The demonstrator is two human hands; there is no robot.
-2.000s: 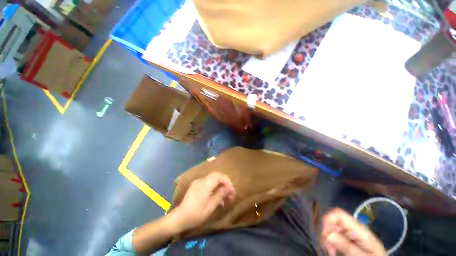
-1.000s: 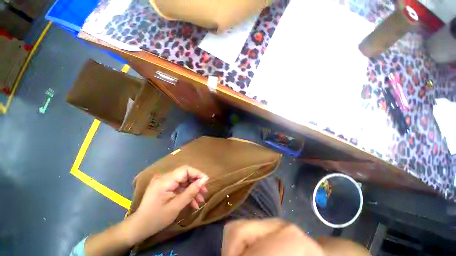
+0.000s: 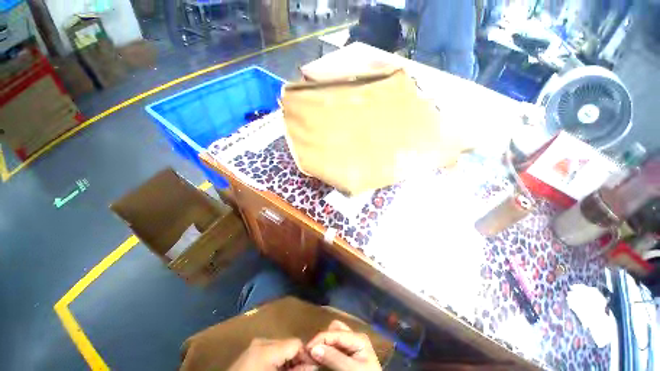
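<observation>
A brown handbag lies on my lap at the bottom of the view, its lower part cut off by the edge. My left hand and my right hand are together over the bag, fingertips touching or nearly so. Both hands are partly cut off. Anything between the fingertips is too small to tell. A second tan bag stands on the leopard-print desk cover.
White paper, a brown cylinder, dark snips, a red-and-white box and a fan are on the desk. A blue crate and open cardboard box stand left. A person is beyond.
The view has tilted up, showing more desk and room. My right hand has come from the right to meet my left hand over the bag. The waste bin has left the view.
</observation>
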